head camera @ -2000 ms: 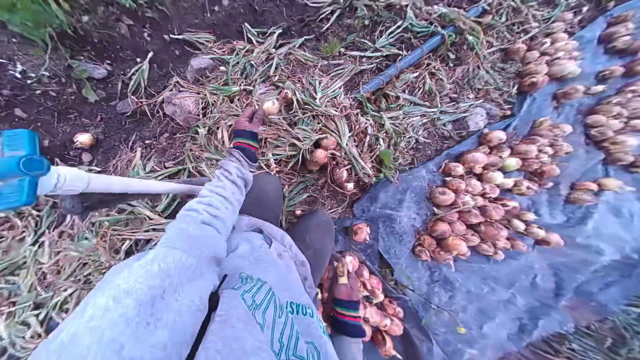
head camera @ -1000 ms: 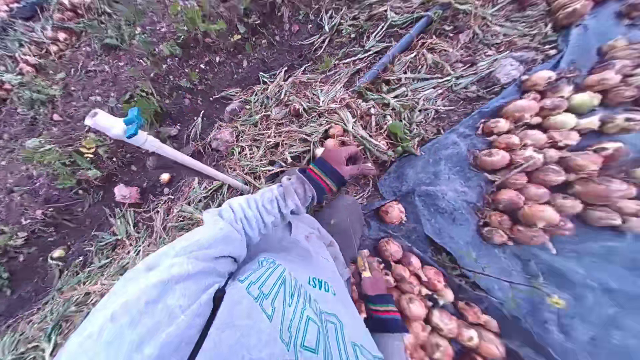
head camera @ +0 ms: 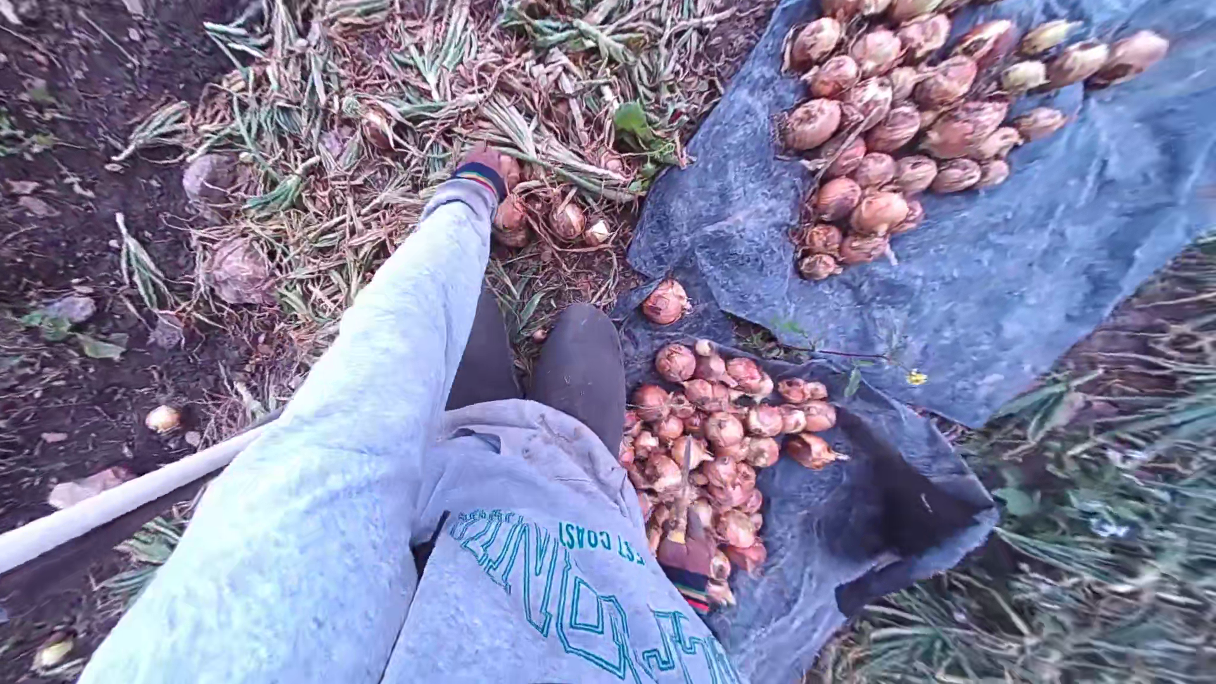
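Note:
My left hand (head camera: 486,167), in a cuff with coloured stripes, reaches down into cut onion tops. It is against an onion (head camera: 510,217) in a small group on the soil; its fingers are mostly hidden, so its hold cannot be told. My right hand (head camera: 688,553) is low over a pile of onions (head camera: 724,429) on a dark plastic sheet, shut on what looks like a knife (head camera: 684,480), its thin blade pointing away from me. A single onion (head camera: 666,301) lies between this pile and my left hand's group.
A larger heap of onions (head camera: 893,128) lies on a blue-grey plastic sheet (head camera: 997,275) at the upper right. A white pipe (head camera: 123,503) crosses the lower left. Stones (head camera: 237,271) and dry leaves (head camera: 332,190) cover the soil at the left.
My left hand has moved away from beside the sheet, farther out into the onion tops. My right hand has stayed low by the near pile. The view has swung.

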